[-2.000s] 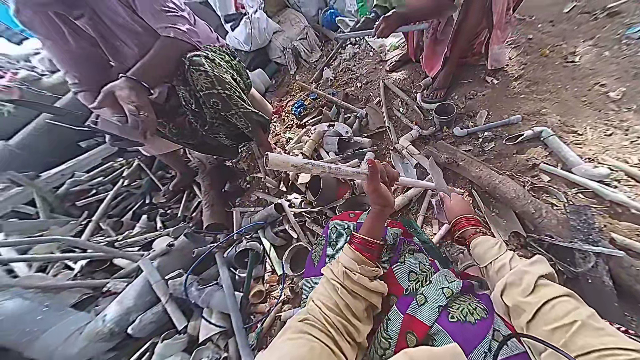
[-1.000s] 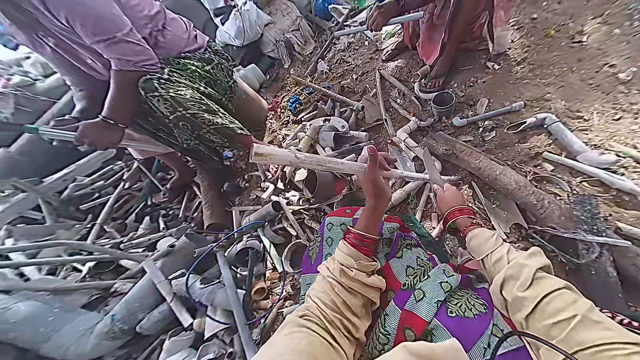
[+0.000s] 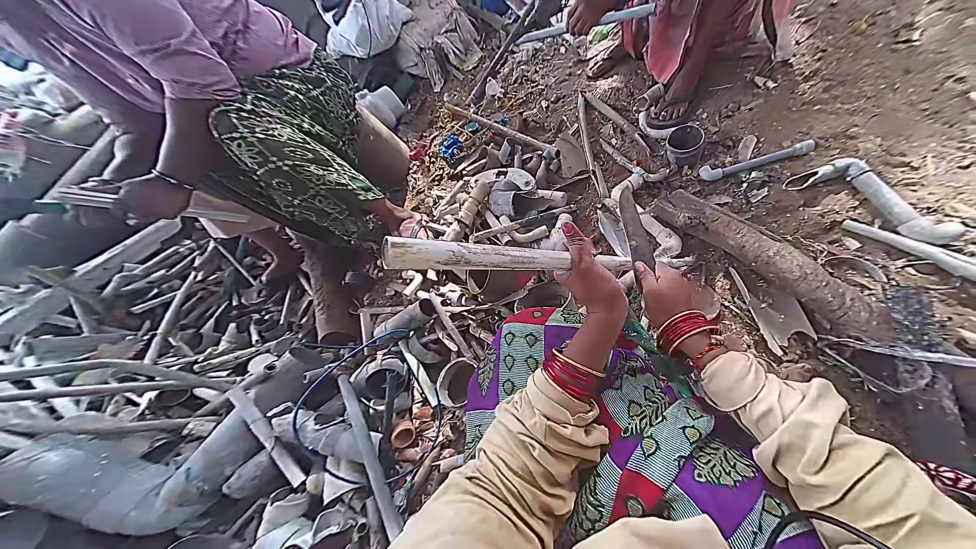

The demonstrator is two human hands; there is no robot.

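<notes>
My left hand [image 3: 591, 278] grips a long off-white plastic pipe [image 3: 473, 255], which lies level across the view with its open end pointing left. My right hand [image 3: 671, 293] is closed around the lower end of a broad, worn knife blade [image 3: 634, 227] that stands roughly upright. The blade crosses the pipe near its right end; whether it cuts into the pipe I cannot tell. The handle is hidden by my fingers. A patterned purple, red and green cloth [image 3: 644, 415] covers my lap beneath both hands.
Broken pipes and fittings [image 3: 503, 198] lie ahead, with a larger scrap heap [image 3: 229, 427] at left. A log [image 3: 778, 267] lies at right, near a bent grey pipe [image 3: 884, 198]. One co-worker [image 3: 297, 130] bends at left holding strips; another person [image 3: 686, 46] holds a pipe at the top.
The pipe and knife stay in my hands, and the blade stands more upright than in the earlier frames. The co-worker at left has lowered the held strips since the first frame.
</notes>
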